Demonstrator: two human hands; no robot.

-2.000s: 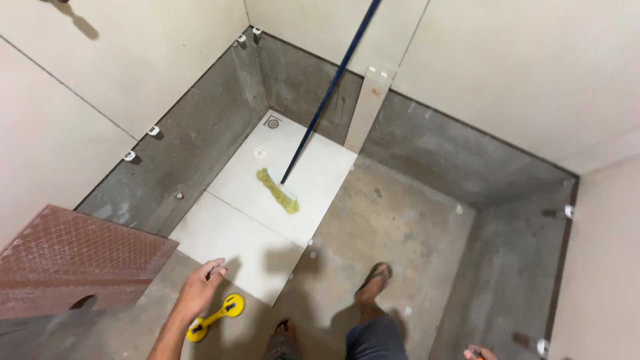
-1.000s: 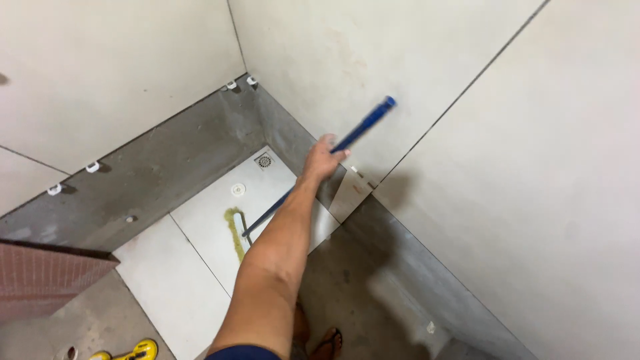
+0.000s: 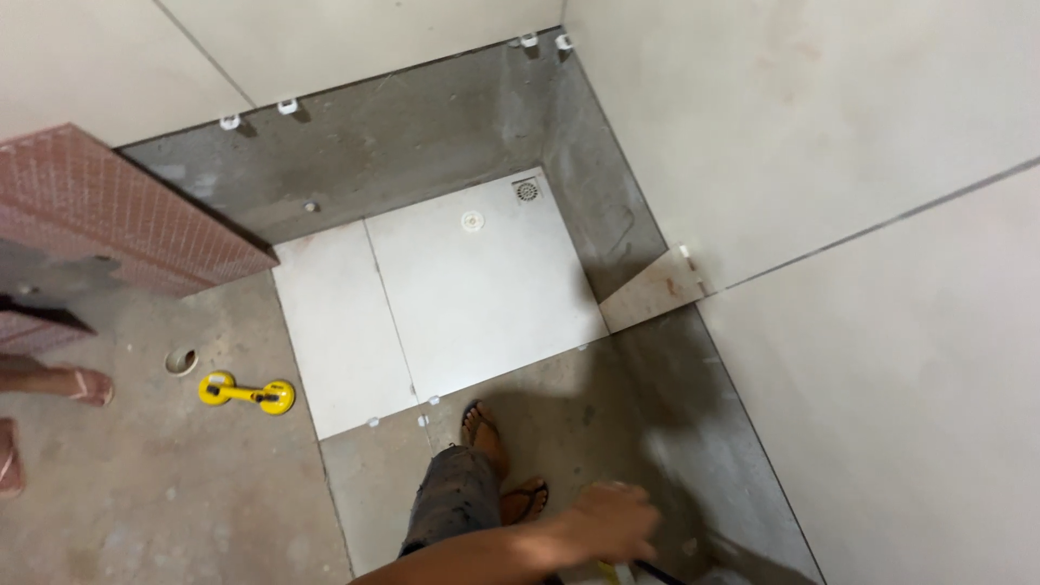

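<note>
My left hand [image 3: 613, 520], blurred, reaches in from the bottom with its fingers curled. Just below it the dark handle [image 3: 660, 574] and yellowish bristles [image 3: 608, 572] of a broom show at the lower edge; whether my fingers hold the broom cannot be told. My right hand is out of view. Beyond my feet lie a large white floor tile [image 3: 487, 284] and a narrower one [image 3: 337, 325], side by side. A square drain grate [image 3: 526, 191] sits in the far corner, with a round white fitting [image 3: 472, 221] near it.
At left, a reddish ribbed-back tile [image 3: 122, 211] leans near the wall. A yellow double suction cup lifter [image 3: 246, 393] and a pipe opening [image 3: 180, 361] are on the bare floor. Another person's foot [image 3: 93, 387] stands at far left. A tile strip [image 3: 654, 288] rests against the right wall.
One second ago my left hand gripped the blue broom handle over the white tiles. Hand and broom have since moved back toward the bottom, off the tiles. The view has shifted.
</note>
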